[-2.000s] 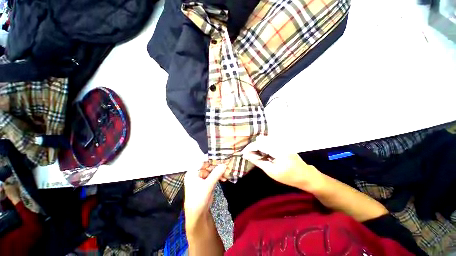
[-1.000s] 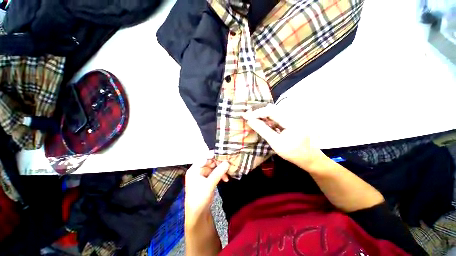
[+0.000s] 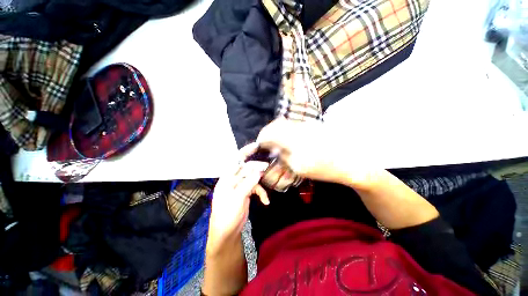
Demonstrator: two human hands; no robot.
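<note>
The black jacket (image 3: 249, 69) with beige check lining (image 3: 365, 40) lies on the white table and runs down to its near edge. Its narrow check placket (image 3: 293, 87) leads down to my hands. My right hand (image 3: 304, 151) is blurred and covers the placket's near part; a small dark tool, perhaps thread snips (image 3: 271, 159), shows at its fingers. My left hand (image 3: 234, 188) is beside the placket's near end, its fingertips close to my right fingers. I cannot tell if it pinches cloth or thread. No needle can be made out.
A dark red plaid tray (image 3: 124, 130) on the left holds small dark items and a black block (image 3: 88, 110). A clear plastic bag (image 3: 75, 169) lies at its near end. Other jackets (image 3: 58, 69) are at the far left. A blue crate (image 3: 184, 254) and garments are below the table.
My right hand has come down and left from the placket to my left hand. The placket's near end is now mostly covered. The view has shifted, so the jacket appears farther right and up.
</note>
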